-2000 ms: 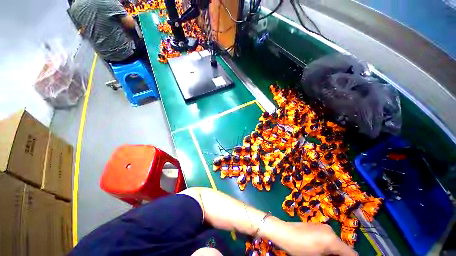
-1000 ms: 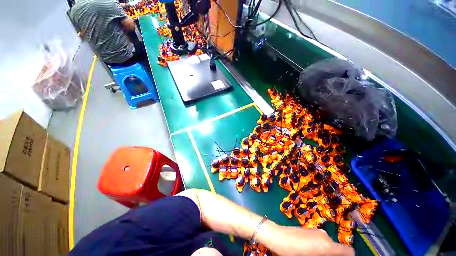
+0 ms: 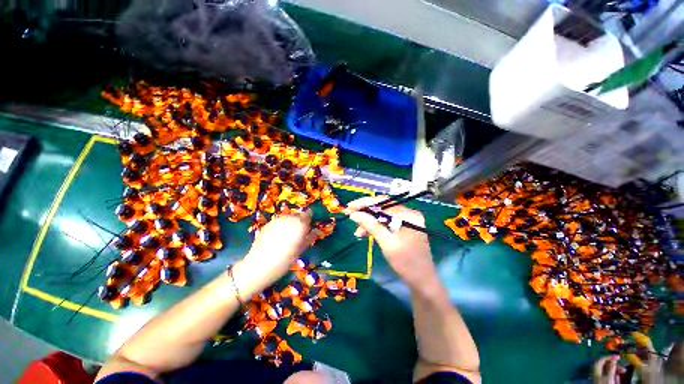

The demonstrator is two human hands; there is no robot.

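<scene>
Small orange assemblies with dark round patches lie in a large pile (image 3: 176,191) on the green bench, partly inside a yellow tape outline. A smaller group (image 3: 300,304) lies nearer me, below my left hand. My left hand (image 3: 279,246) is over the gap between the two groups, fingertips beside an orange piece; whether it grips the piece is unclear. My right hand (image 3: 396,241) is just right of it, closed on thin black leads (image 3: 409,223) that fan out to the right, with a small white piece at the fingers.
A blue tray (image 3: 375,124) and a dark plastic bag (image 3: 217,37) lie behind the pile. A metal post (image 3: 484,166) and white box (image 3: 551,90) stand right. Another dense orange pile (image 3: 592,255) lies beyond the post. Another person's hand (image 3: 651,369) shows bottom right. A red stool (image 3: 60,371) is bottom left.
The view has swung right, bringing the white box, post and second pile into frame. My right hand now shows with black leads. My left hand now appears near the centre, bent at the fingers.
</scene>
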